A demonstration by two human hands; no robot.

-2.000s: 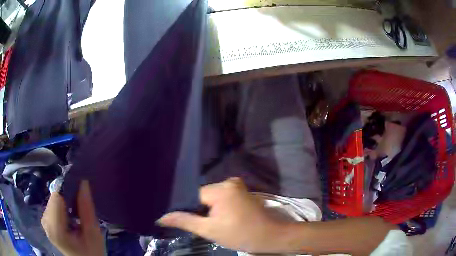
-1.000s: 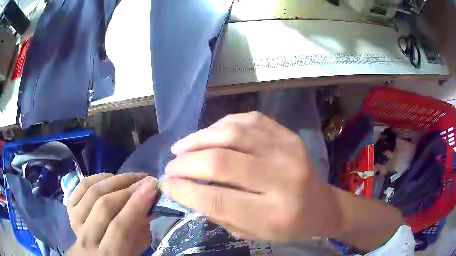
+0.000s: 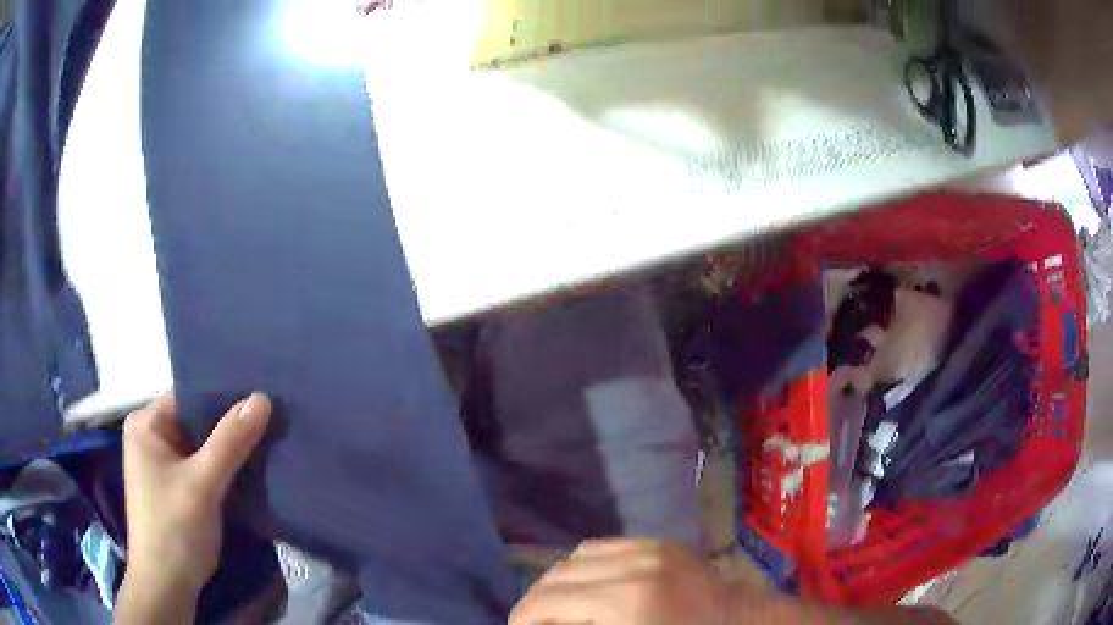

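A long dark navy-grey garment panel (image 3: 287, 256) lies flat over the white table and hangs over its front edge towards me. Its far end lies under a bright light at the top. My left hand (image 3: 195, 470) grips the panel's left edge just below the table edge, thumb on top. My right hand (image 3: 623, 588) is at the bottom, cut off by the picture's edge, beside the panel's lower right corner. Its fingertips are hidden, so its hold on the cloth cannot be told.
More dark panels (image 3: 31, 244) hang over the table's left side. Black scissors (image 3: 942, 100) lie at the table's right end. A red basket (image 3: 1056, 354) with dark pieces and scraps stands at right. A blue basket (image 3: 18, 598) with cloth stands at lower left. Cloth covers my lap.
The hands were together at the panel's near end. They are now apart, left hand on the left edge, right hand lower. The panel now lies spread wide and flat.
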